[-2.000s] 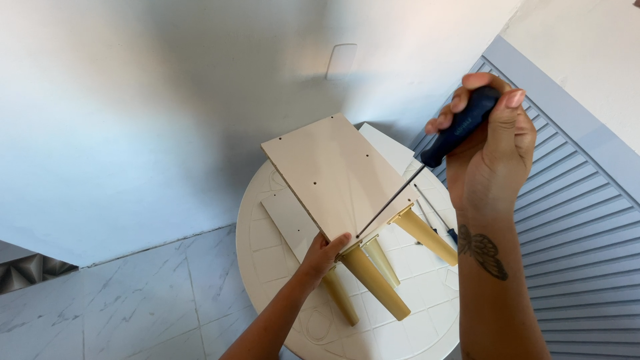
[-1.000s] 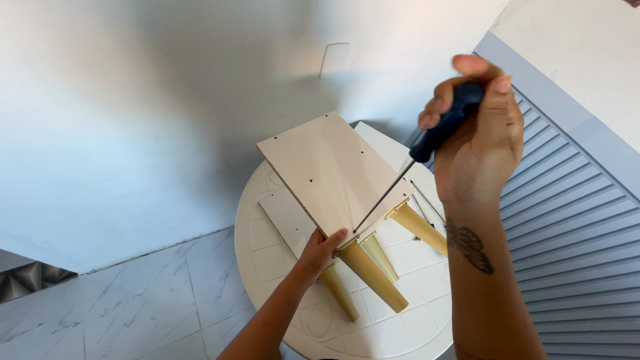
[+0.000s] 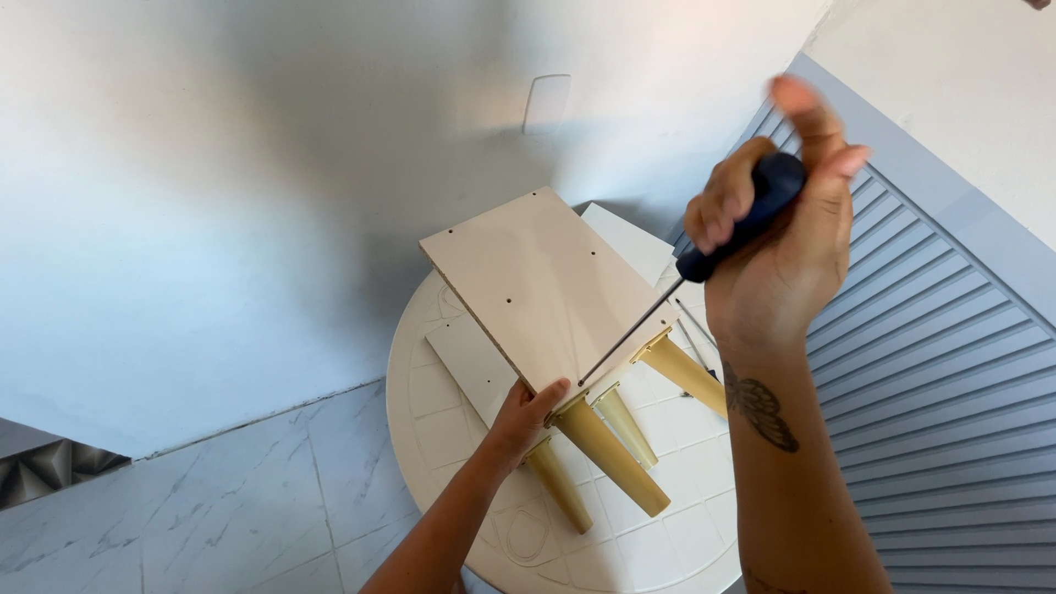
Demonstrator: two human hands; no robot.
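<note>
My right hand (image 3: 775, 223) is around the dark blue handle of a screwdriver (image 3: 631, 330), some fingers lifted off it. The long shaft slants down left, its tip at a hole near the lower corner of a white particleboard panel (image 3: 553, 280). Beside that tip, my left hand (image 3: 528, 412) grips the panel's corner, thumb on the face, other fingers partly hidden. Several tapered gold legs (image 3: 615, 454) jut out below the panel toward the lower right. More small holes dot the panel face.
A round white plastic table (image 3: 412, 388) bears the work. Other white boards (image 3: 631, 239) lie behind and beneath the panel. Another thin-shafted tool (image 3: 697, 334) lies at right, partly behind my wrist. A wall (image 3: 247, 206) stands behind, and a blue-grey slatted panel (image 3: 949, 371) stands at right.
The fingers of my right hand have shifted around the screwdriver handle and opened somewhat. The tip stays near the same corner, and my left hand keeps its hold on the panel.
</note>
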